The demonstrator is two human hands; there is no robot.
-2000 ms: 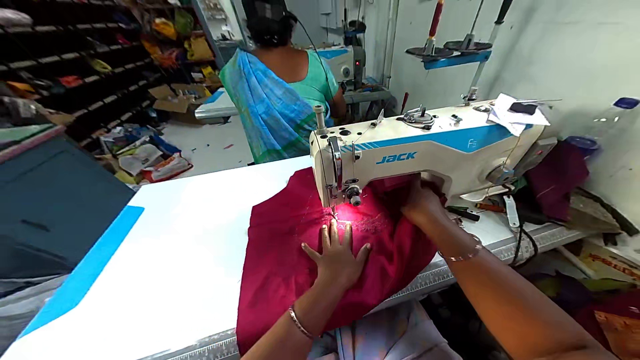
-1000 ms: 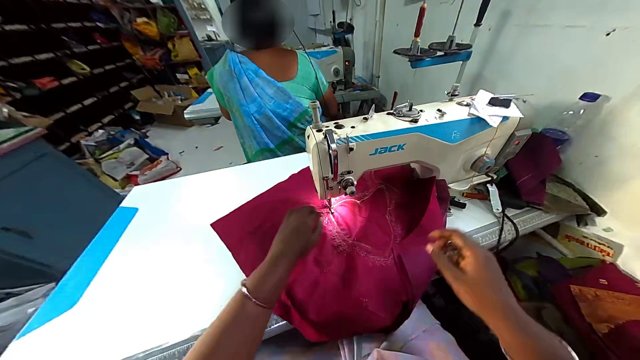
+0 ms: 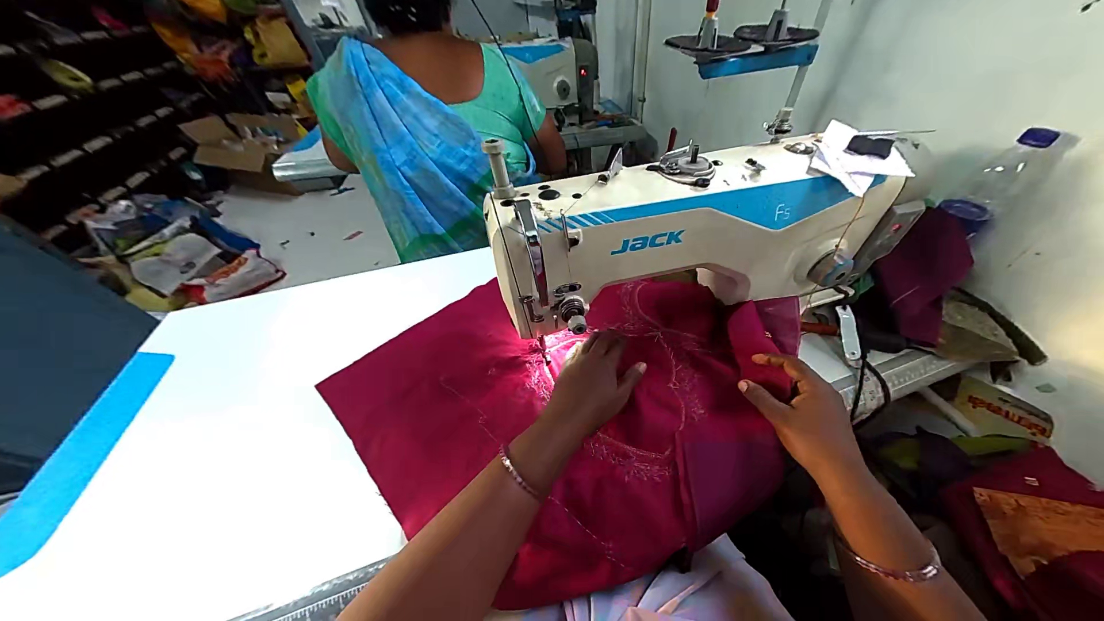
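A maroon embroidered fabric (image 3: 431, 405) spreads over the white sewing table (image 3: 250, 414) and hangs past its front edge. Above the cloth stands a Jack sewing machine (image 3: 690, 224), its lamp lighting the area by the needle. My left hand (image 3: 593, 384) lies on the cloth just right of the needle, its fingertips partly hidden near the machine head. At the right edge of the cloth is my right hand (image 3: 798, 410), thumb and fingers apart around a raised fold; whether it pinches the fold is unclear. Light stitched outlines run across the fabric.
A co-worker (image 3: 423, 129) sits with their back to me at another sewing machine (image 3: 552, 73). Thread stands (image 3: 742, 52) rise behind my machine. Paper scraps (image 3: 858, 159) lie on top of it, and a plastic bottle (image 3: 1005, 185) stands by the wall. More maroon cloth (image 3: 1018, 509) lies at lower right.
The cloth has been turned and shifted under the machine. My right hand, off the cloth one second ago, is now at its right edge. My left hand has moved right, close beside the needle.
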